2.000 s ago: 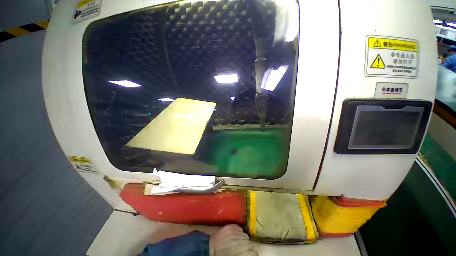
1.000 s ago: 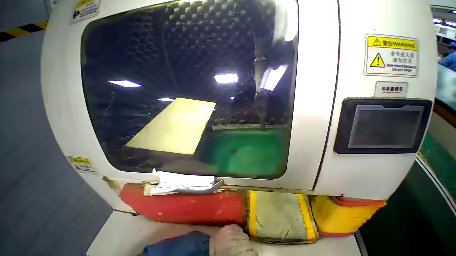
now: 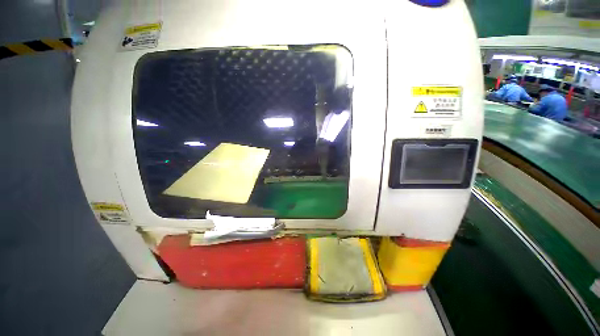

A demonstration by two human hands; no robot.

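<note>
Neither of my hands is in the picture. The white cabinet (image 3: 421,216) stands in front of me with its dark viewing window (image 3: 197,98). A pale yellow sheet (image 3: 220,174) and a green mat (image 3: 306,199) show in the window. The grey-beige flap (image 3: 345,266) edged in yellow hangs low at centre right and covers what is behind it. Red padding (image 3: 237,262) lies left of the flap, and yellow padding (image 3: 413,264) with red edges lies right of it. A white cloth or paper bundle (image 3: 240,226) rests under the window.
The white ledge (image 3: 276,315) spans the bottom. A control screen (image 3: 432,164) is right of the window. A dark green conveyor belt (image 3: 506,275) runs along the right, with a lighter green surface (image 3: 546,138) beyond. Two people (image 3: 551,105) in blue are at the far right.
The view has shifted up and to the right, and the cabinet appears smaller. The gloved hand and blue sleeve at the bottom have left the picture. The people at the right now show more fully.
</note>
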